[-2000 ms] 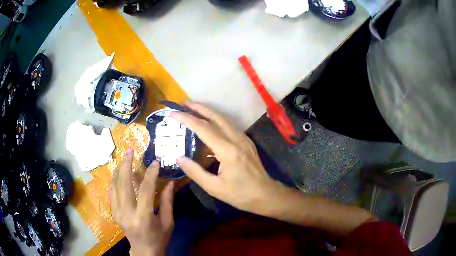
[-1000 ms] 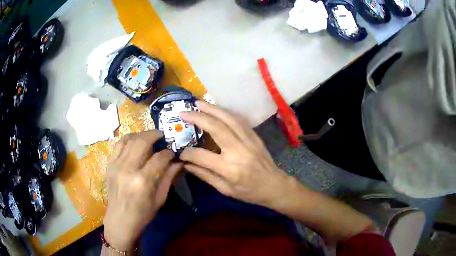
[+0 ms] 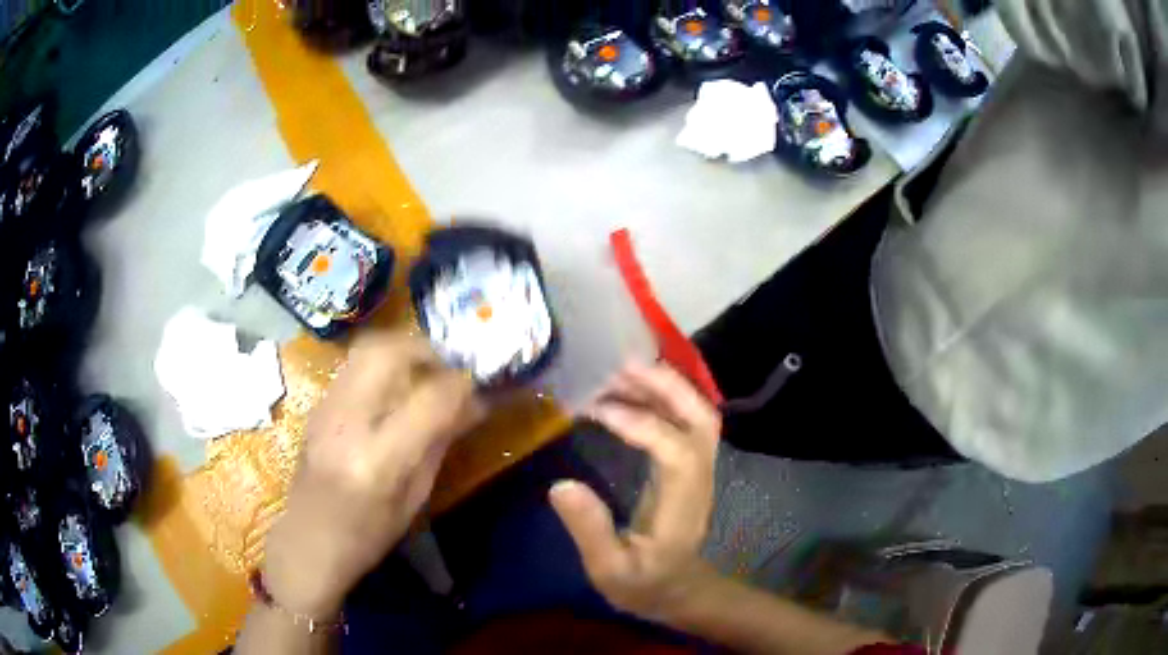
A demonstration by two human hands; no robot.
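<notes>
A round black camera unit [image 3: 487, 314], blurred, shows its silver inside and orange dot. My left hand [image 3: 384, 454], also blurred, holds it at its lower-left edge; the fingertips are partly hidden. My right hand [image 3: 647, 480] is apart from the unit, palm up with fingers spread, and its fingertips overlap the lower part of the red air blow gun [image 3: 660, 320]. Whether they touch it is unclear. A second open camera unit [image 3: 324, 266] lies at the upper left, against a white wipe [image 3: 243, 230].
Another white wipe [image 3: 218, 374] lies on the left near yellow tape [image 3: 336, 122]. Black units [image 3: 109, 454] crowd the left side. More units [image 3: 608, 62] and a crumpled wipe [image 3: 730, 122] are at the back. A person in a grey cap [image 3: 1025, 282] is at right.
The camera unit has moved up and slightly right with my left hand. My right hand has let go of it and moved right, to the red gun.
</notes>
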